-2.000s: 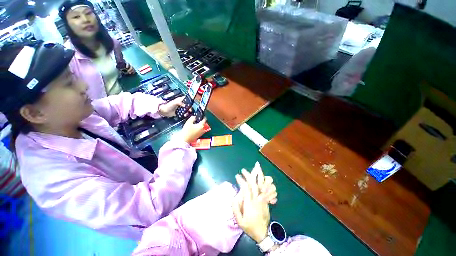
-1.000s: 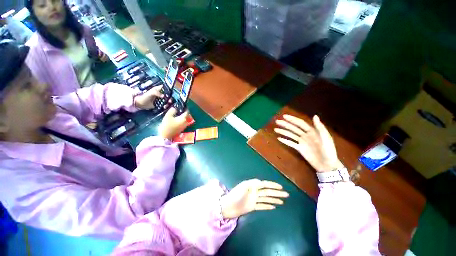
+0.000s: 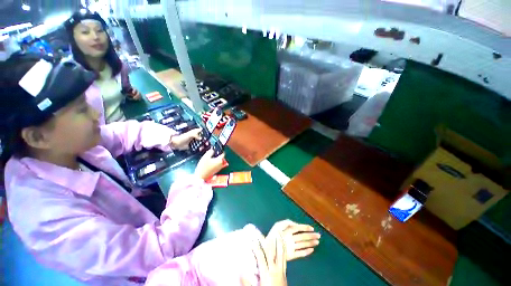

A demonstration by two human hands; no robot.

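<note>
My left hand (image 3: 301,241) reaches in from the bottom over the green bench top (image 3: 246,209), fingers extended, holding nothing. My right hand (image 3: 274,261) is blurred and cut off by the bottom edge. It lies across my left wrist at the pink cuff; whether it grips is unclear. Two orange-red cards (image 3: 241,177) lie beyond my hands, beside the neighbour. A brown board (image 3: 358,215) lies to the right of my hands, with pale scuffs. A blue-and-white box (image 3: 405,207) sits on it.
A neighbour in pink holds open flip phones (image 3: 225,132) over a blister tray (image 3: 147,168). Another person stands behind. A second brown board (image 3: 263,128), an open carton (image 3: 456,184), stacked clear trays (image 3: 316,84) and a white post (image 3: 182,50) stand farther back.
My hands were apart a second ago; my right hand has moved from over the brown board back to my left wrist. The view has tilted up, showing more of the shelf.
</note>
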